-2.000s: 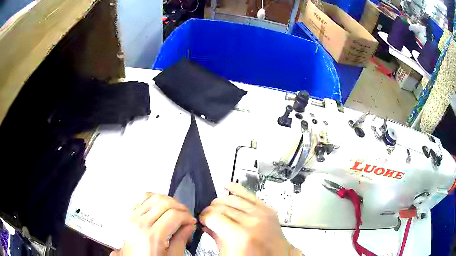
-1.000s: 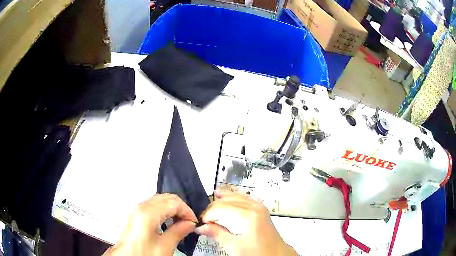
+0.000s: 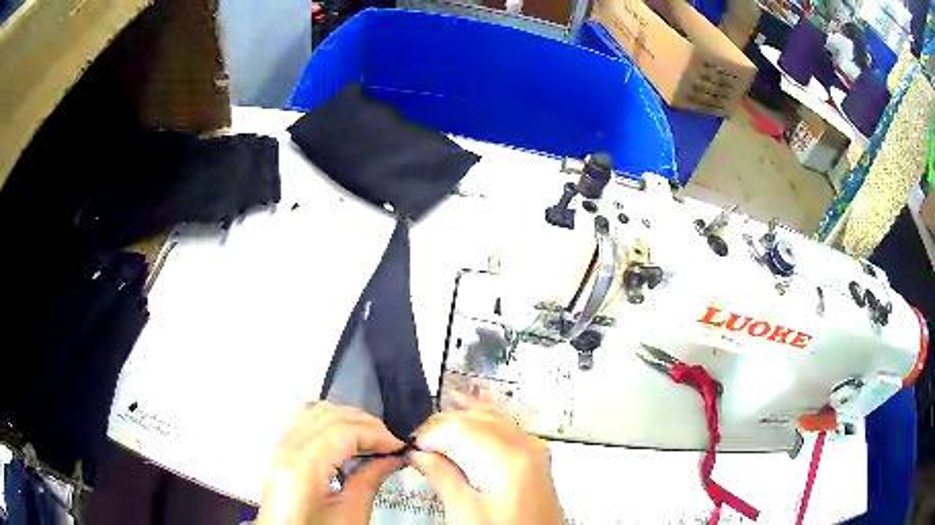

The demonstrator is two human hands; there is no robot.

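A black fabric piece (image 3: 395, 338) lies on the white table, folded to a point at its far end, with a greyer inner side showing at its left. My left hand (image 3: 333, 461) and my right hand (image 3: 487, 461) pinch its near edge between thumbs and fingertips, close together at the table's near edge. The sewing machine head (image 3: 718, 338) with red "LUOKE" lettering is to the right. The shiny plate (image 3: 482, 349) is just beyond my right hand. No fabric lies under the needle area.
Another black piece (image 3: 384, 154) lies flat at the back. Dark pieces (image 3: 205, 185) are heaped at left by a brown carton (image 3: 174, 62). A blue bin (image 3: 492, 92) stands behind the table. Snips with a red strip (image 3: 707, 410) rest on the machine head.
The fabric's pointed end has shifted right, towards the flat black piece, and its fold has opened to show the grey inner side again. Both hands still pinch the near edge.
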